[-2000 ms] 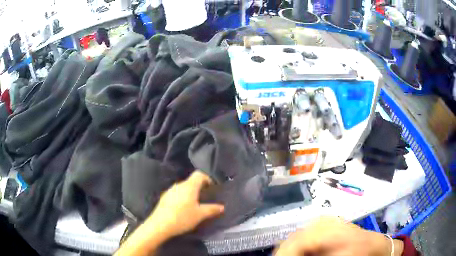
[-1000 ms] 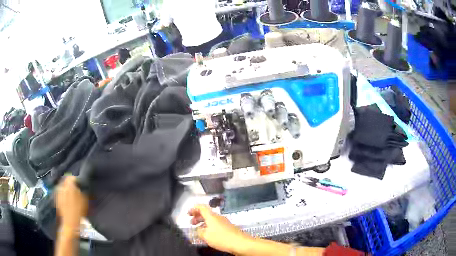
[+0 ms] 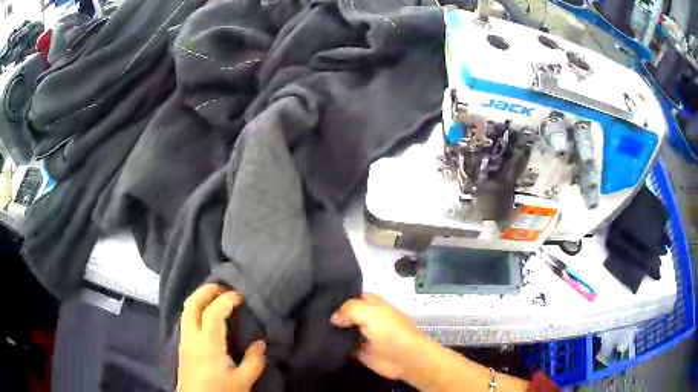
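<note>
A large dark grey garment lies heaped left of the white overlock machine, with part of it hanging over the table's front edge. My left hand grips the lower end of the cloth, fingers curled into its folds. My right hand holds the right side of the same hanging part, thumb and fingers closed on it. Both hands are at the table's front edge, left of the needle area. The fingertips are partly hidden in the cloth.
A grey rectangular plate is set in the table before the machine. Pink and blue snips lie right of it. Black cut pieces are stacked at the right. A blue basket stands beyond the table's right edge.
My left hand has moved right from the far left, and my right hand now holds cloth. The cloth has been opened out into a long hanging piece. The view has shifted left and down.
</note>
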